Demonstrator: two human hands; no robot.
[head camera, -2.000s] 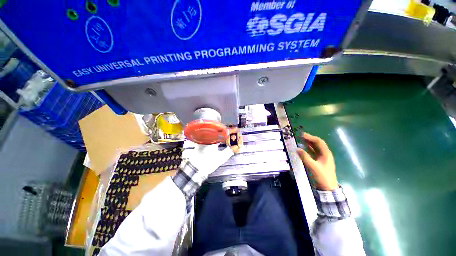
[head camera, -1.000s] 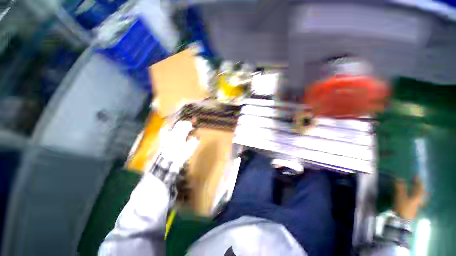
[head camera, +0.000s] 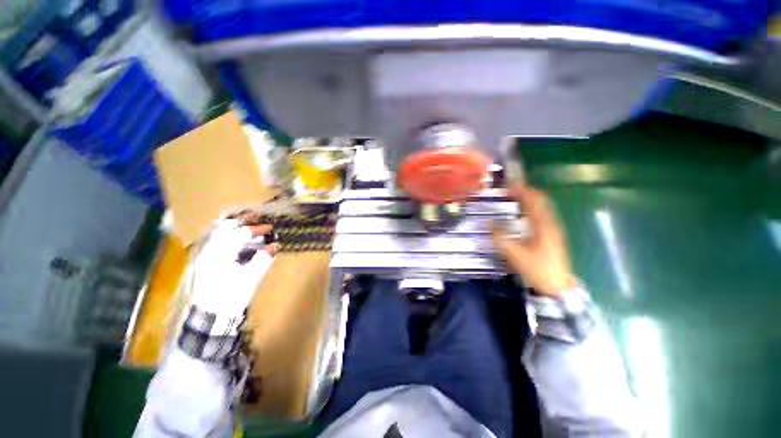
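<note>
Small dark molded parts (head camera: 300, 229) lie in rows at the back of the tan parts tray (head camera: 295, 342). My left hand (head camera: 231, 265), in a white glove with bare fingertips, is over the tray's left side, fingers bent at the parts; blur hides whether it holds one. My right hand (head camera: 538, 244) looks bare and is over the right edge of the slotted worktable (head camera: 368, 231), fingers apart; I cannot tell if something small is in it. The printing fixture (head camera: 439, 214) sits on the slotted table, partly hidden by the red emergency stop button (head camera: 445, 174).
The blue and grey printer head (head camera: 462, 77) spans the top. A tan cardboard flap (head camera: 212, 175) stands behind the tray, beside a yellow can (head camera: 315, 173). Blue crates (head camera: 128, 128) are upper left. The green surface (head camera: 685, 282) lies at right. The adjusting knob (head camera: 422, 287) is above my knees.
My left hand has gone from the fixture to the parts tray. My right hand has moved from the green surface to the slotted table's right edge. The view swung left and came back.
</note>
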